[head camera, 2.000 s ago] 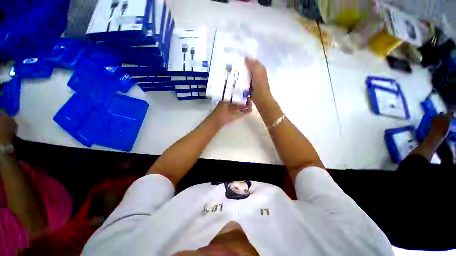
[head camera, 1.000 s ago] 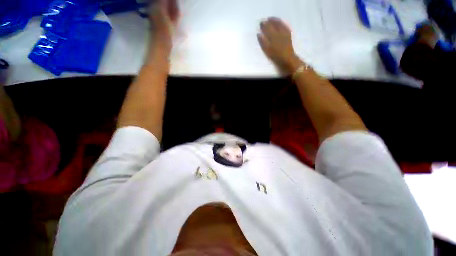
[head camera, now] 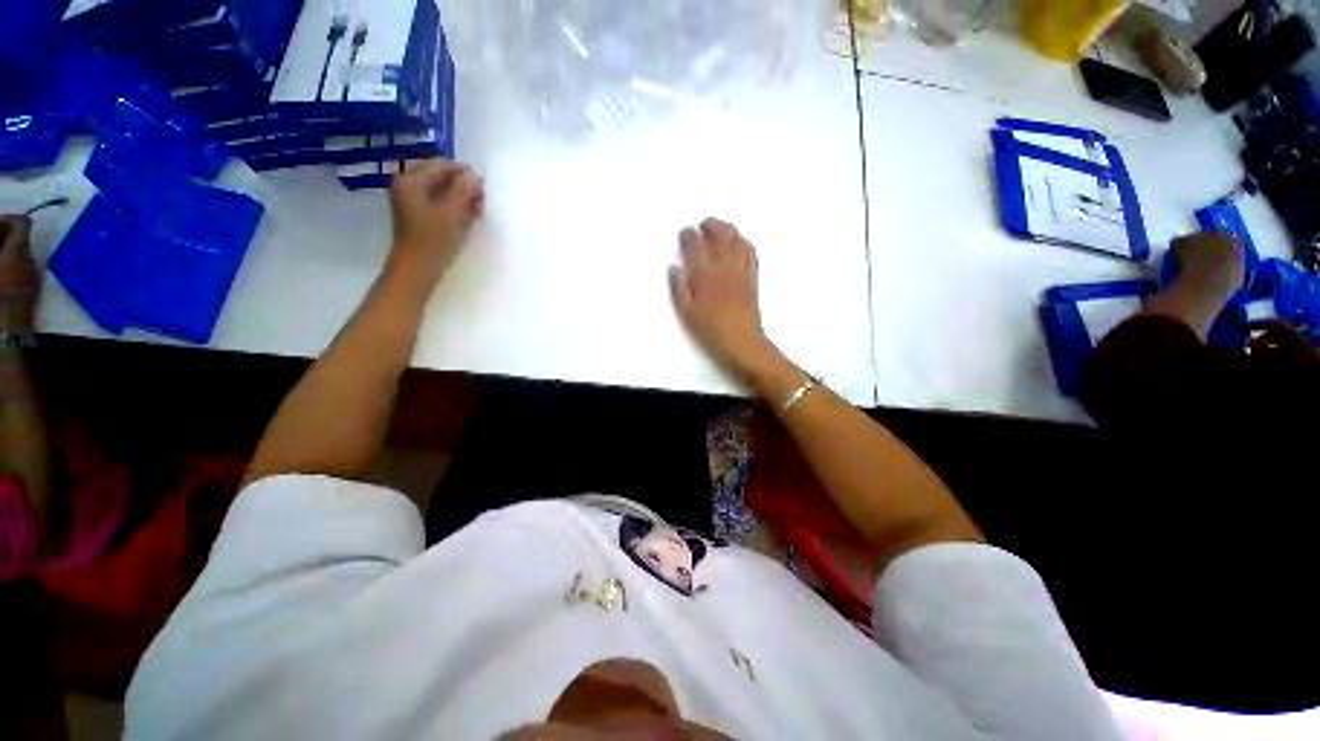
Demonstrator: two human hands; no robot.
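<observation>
Cable cartons (head camera: pixel 348 58) with white fronts and blue edges stand stacked at the upper left; the top one shows two dark cable plugs. My left hand (head camera: pixel 434 210) rests on the white tabletop (head camera: pixel 579 275) just below the stack's near right corner, fingers curled; no item shows in it, but its palm side is hidden. My right hand (head camera: pixel 717 282) lies palm down on the tabletop in front of me, fingers slightly apart, with nothing in it.
Blue inner trays or open blanks (head camera: pixel 188 261) lie at left. Crumpled clear plastic (head camera: pixel 637 58) is at the far side. Blue-framed cartons (head camera: pixel 1071 196), a black phone (head camera: pixel 1126 90) and a neighbour's hand (head camera: pixel 1209 268) are at right. Another person's hand (head camera: pixel 15 261) is at the left edge.
Two seconds ago both hands held a white carton beside the stack; now neither visibly holds it. The hands are apart, and the view has swung down and back up.
</observation>
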